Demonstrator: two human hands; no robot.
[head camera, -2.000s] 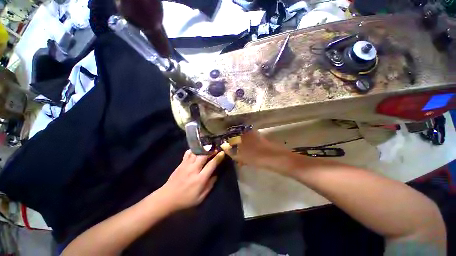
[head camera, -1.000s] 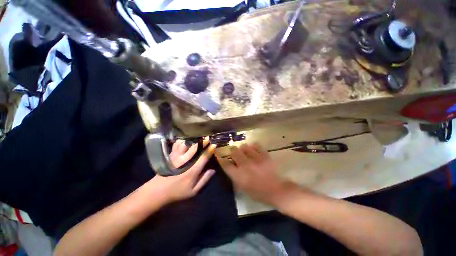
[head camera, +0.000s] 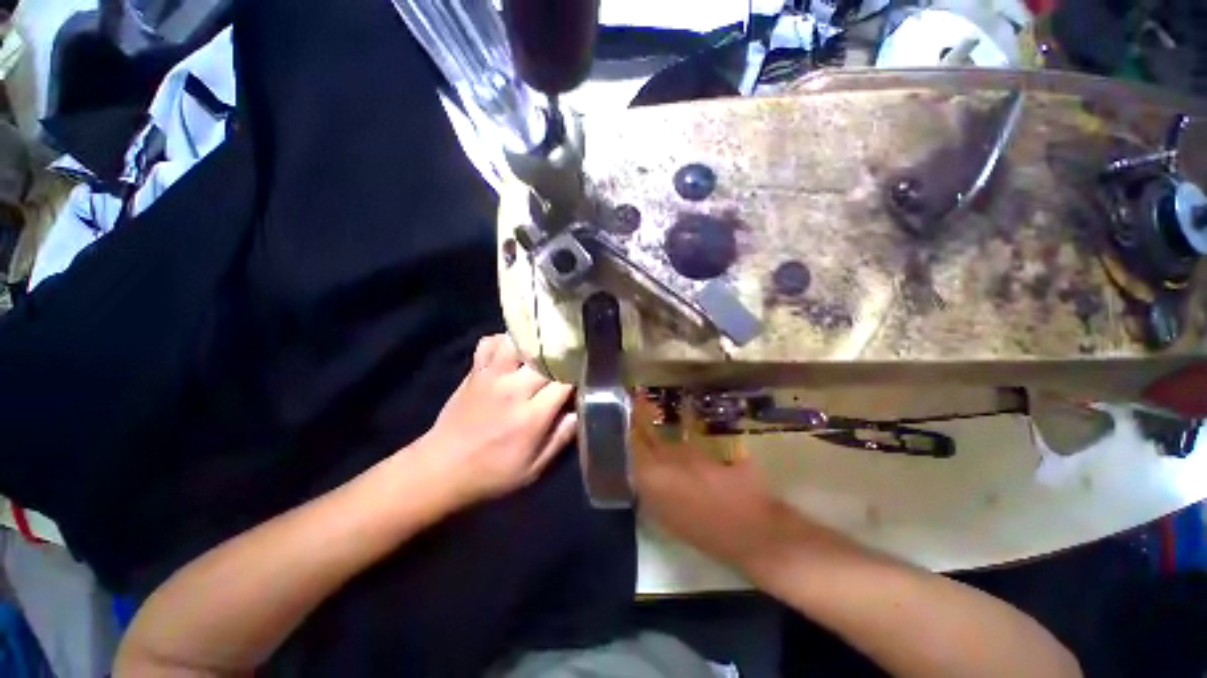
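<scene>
The black garment piece (head camera: 357, 265) lies over the table left of and below the lockstitch machine (head camera: 847, 252), its right edge near the needle area. My left hand (head camera: 496, 421) rests on the cloth left of the presser lever, fingers curled, gripping the cloth. My right hand (head camera: 695, 484) is just right of the lever, by the presser foot area (head camera: 688, 408); its fingertips are partly hidden and blurred. The needle itself cannot be made out.
Thread snips (head camera: 894, 437) lie on the machine bed (head camera: 860, 510) right of my right hand. A black and white cut-piece pile (head camera: 185, 106) is at the upper left. A red strip (head camera: 24, 521) shows at the left table edge. Dark looped handles (head camera: 1170, 432) are at far right.
The view has shifted, so the machine head sits further right. My left hand has moved back from the needle area to the left of the lever. My right hand stays near the presser foot.
</scene>
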